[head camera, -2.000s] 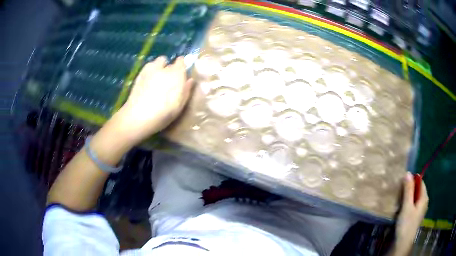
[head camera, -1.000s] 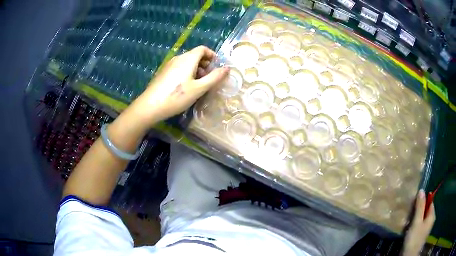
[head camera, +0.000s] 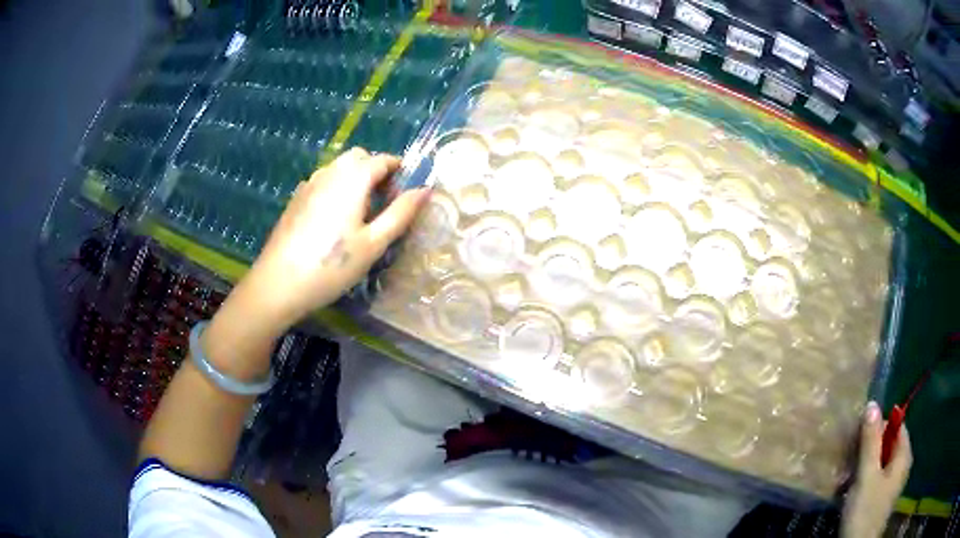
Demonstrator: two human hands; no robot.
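The blister tray point(head camera: 674, 410) is clear plastic with round pockets over tan cardboard and lies tilted in front of me, with strong glare on it. My left hand point(head camera: 342, 226) is at the tray's left edge, thumb on the rim and fingers curled at the edge. My right hand point(head camera: 879, 468) is at the tray's lower right corner, partly cut off by the bottom of the picture. The red hand tool point(head camera: 894, 435) is held in my right hand, and its thin cable runs off to the right.
Slotted trays point(head camera: 242, 137) lie at the left on the green mat. Stacked parts trays with white labels point(head camera: 744, 42) stand at the far side. Red and dark parts point(head camera: 158, 336) show below bench level at left. Yellow tape point(head camera: 379, 89) crosses the mat.
Against one second ago, the tray and my left hand appear a little lower and further left. Compared with two seconds ago, my left thumb has spread from the fingers at the tray's edge.
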